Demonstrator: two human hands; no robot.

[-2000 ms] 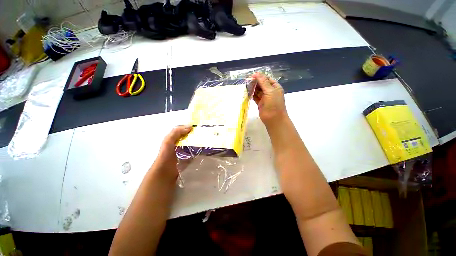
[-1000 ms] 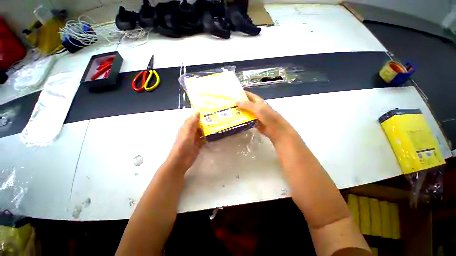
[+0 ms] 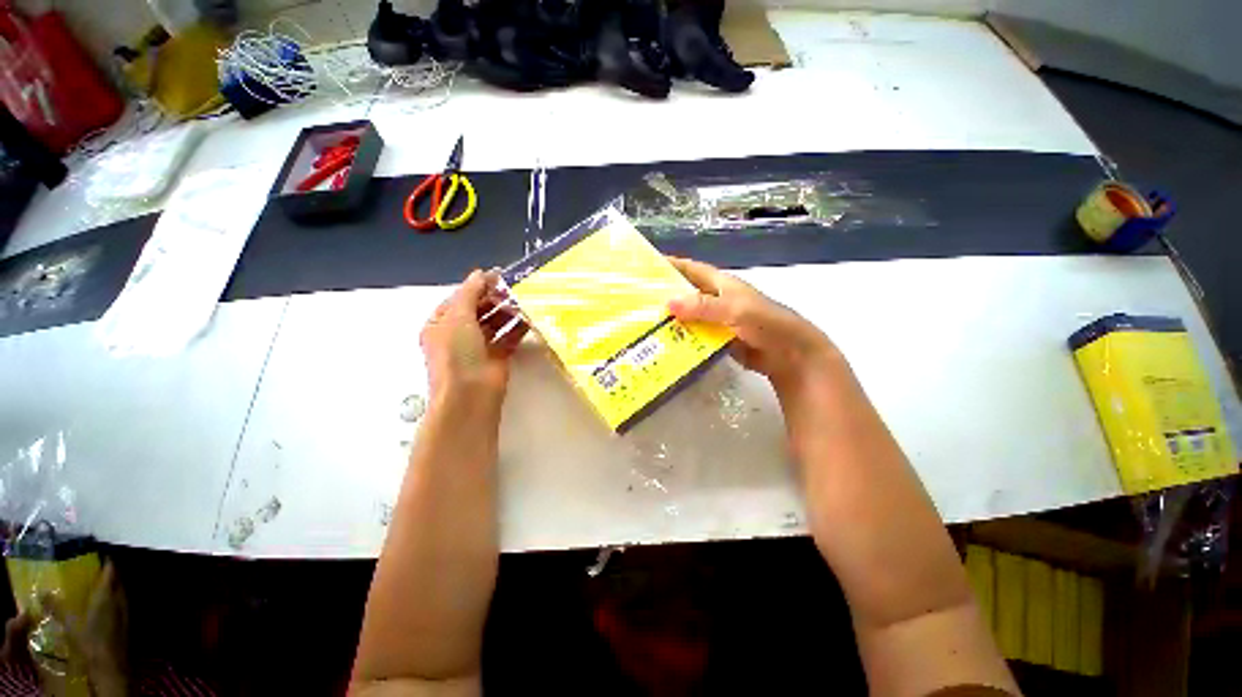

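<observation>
A yellow retail box (image 3: 613, 313) with black edges is in a clear poly bag, tilted over the middle of the bench. Its barcode side faces me, and loose film hangs past its lower right edge. My left hand (image 3: 470, 327) is at the box's upper left corner, fingers pinching the clear film there. My right hand (image 3: 742, 320) grips the box's right side, thumb on top. Another bagged yellow box (image 3: 1154, 402) lies at the right end of the bench, its loose film hanging over the front edge.
Scissors (image 3: 440, 202), a small black tray (image 3: 327, 170) with red items and a tape roll (image 3: 1124, 215) rest on the black band (image 3: 899, 204). Black items (image 3: 572, 41) line the back. A carton with yellow boxes (image 3: 1035, 606) is below right. Another person's hand holds a bagged box (image 3: 57, 599) at lower left.
The box has turned, its top swinging right and then tilting at an angle. My left hand has moved from the lower left side to the upper left corner. A bagged box has come into view at lower left.
</observation>
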